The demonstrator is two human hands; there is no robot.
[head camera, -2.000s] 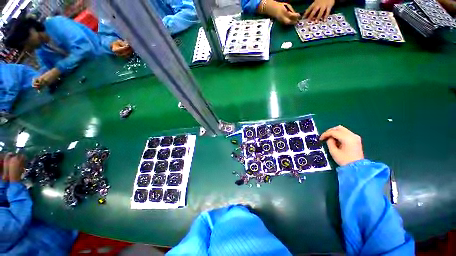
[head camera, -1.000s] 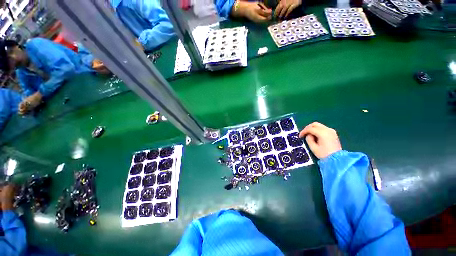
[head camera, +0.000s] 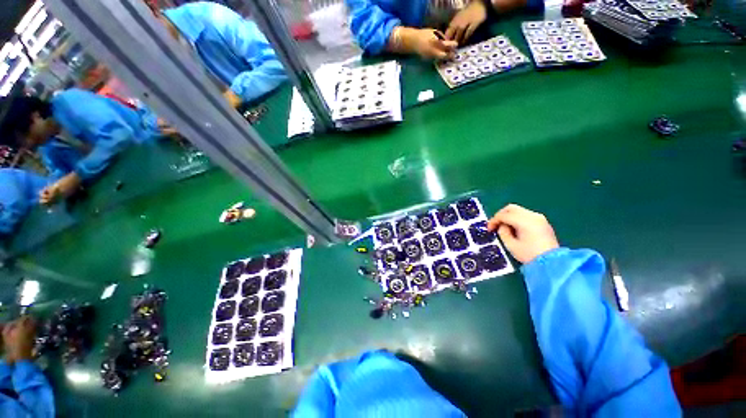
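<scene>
A white tray [head camera: 376,280] of black rounded-square housings lies in front of me. Small wired parts [head camera: 398,306] with yellow bits lie loose over its left side and along its near edge. My right hand [head camera: 526,233] rests at the tray's right edge, fingertips bent down at the housings there; the fingertips are partly hidden, so I cannot tell if they hold anything. My left hand is not visible; only a blue sleeve [head camera: 372,388] shows at the bottom centre. A second white tray [head camera: 288,310] full of black housings lies to the left.
A grey metal post [head camera: 237,155] slants down to the bench behind the trays. Tangled parts heaps [head camera: 135,343] lie at the left, near another person's hand [head camera: 18,336]. Stacked pale trays [head camera: 367,95] and other workers are across the bench. A thin pale tool [head camera: 619,286] lies right of my sleeve.
The view has shifted, moving the trays left and slightly down in the picture. My right hand stays at the tray's right edge. Loose items beyond the post have changed position along the bench.
</scene>
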